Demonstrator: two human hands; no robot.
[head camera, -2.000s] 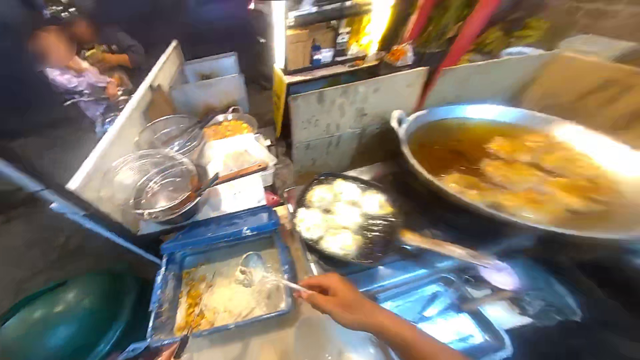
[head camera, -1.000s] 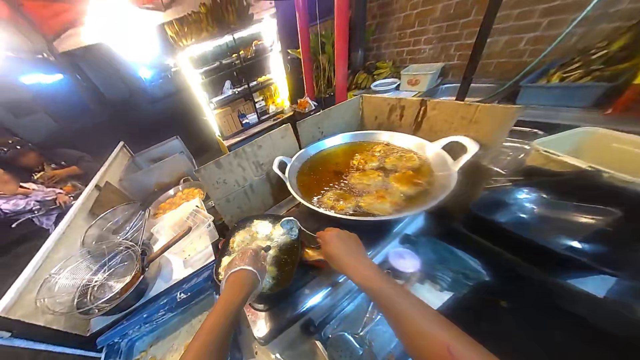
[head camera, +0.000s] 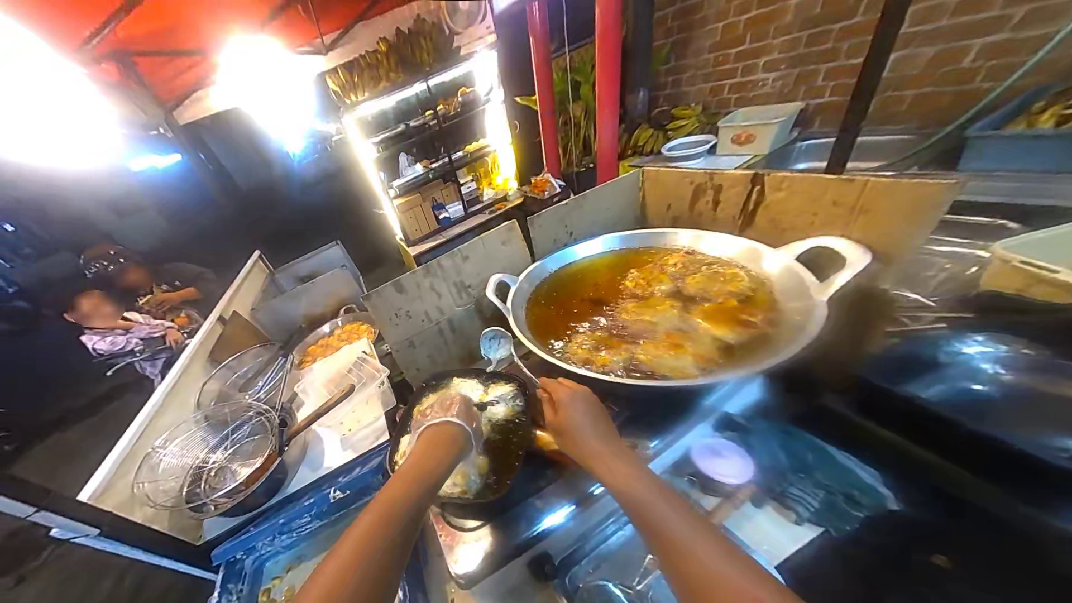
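My left hand (head camera: 448, 419), in a thin clear plastic glove, is over the dark frying pan (head camera: 517, 448); its fingertips are hard to make out among pale batter pieces (head camera: 462, 484) in oil. My right hand (head camera: 576, 414) grips the thin handle of a metal ladle (head camera: 496, 345), whose bowl, whitish with batter, is above the pan's far rim. Beyond the pan, a large two-handled metal wok (head camera: 804, 322) holds golden fritters (head camera: 670, 314) in bubbling oil. In the lower left lies a blue plastic tub (head camera: 335, 496), partly hidden by my left forearm.
Wire strainers (head camera: 219, 456) and a bowl of orange pieces (head camera: 339, 342) stand at the left. Cardboard panels (head camera: 804, 205) shield the wok's far side. A purple round lid (head camera: 722, 461) lies right of my right forearm. Two people sit beyond the left panel.
Two seconds ago the ladle was in the blue tub, held by my right hand; now it is above the pan. My left hand has come into view over the pan. The view has shifted strongly.
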